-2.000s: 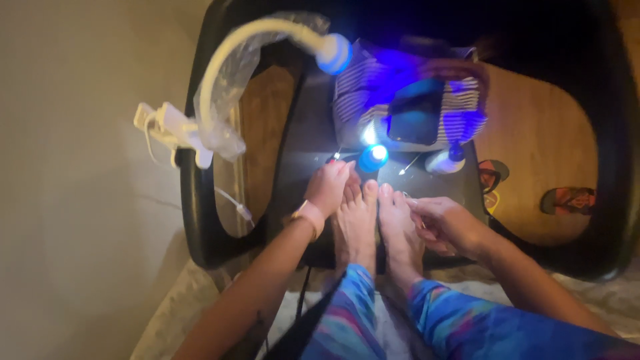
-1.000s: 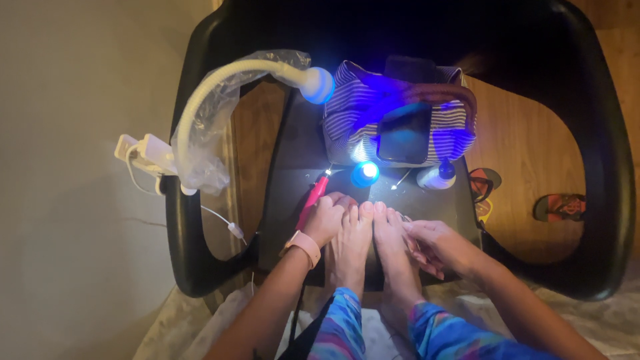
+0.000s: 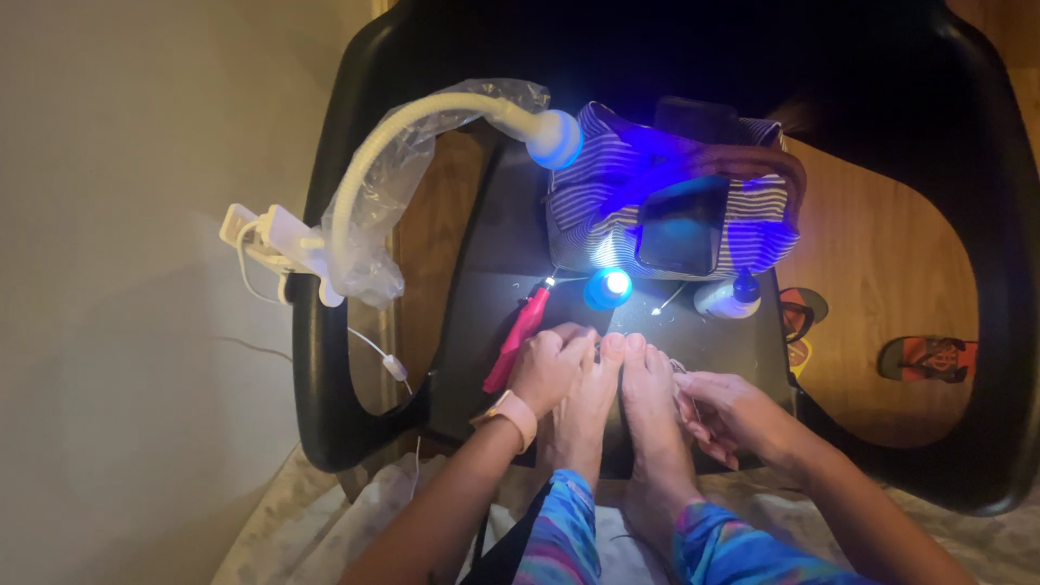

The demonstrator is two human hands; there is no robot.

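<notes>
Two bare feet rest side by side on the black chair seat, the left foot point(image 3: 583, 406) and the right foot point(image 3: 650, 398). My left hand point(image 3: 555, 366), with a pink-banded watch point(image 3: 512, 413) at the wrist, lies against the left foot's toes; its fingertips are partly hidden. Beside it lies a red pen-shaped electric tool point(image 3: 520, 337), perhaps a nail drill. At the outer toes of the right foot, my right hand point(image 3: 723, 410) pinches a thin metal tool point(image 3: 681, 370), whose kind I cannot tell. Beyond the toes are a lit blue round lamp point(image 3: 608, 288) and a small bottle point(image 3: 727, 298).
A white gooseneck lamp point(image 3: 357, 175), partly in clear plastic, is clamped to the chair's left armrest point(image 3: 313, 382). A striped bag point(image 3: 593, 211) with brown handles stands at the back, a dark phone point(image 3: 684, 227) leaning on it. Flip-flops point(image 3: 930, 359) lie on the floor.
Since the first frame, my left hand has moved off the tip area of the red tool, which now shows more fully. My right hand stays by the right foot's toes. The view has shifted somewhat.
</notes>
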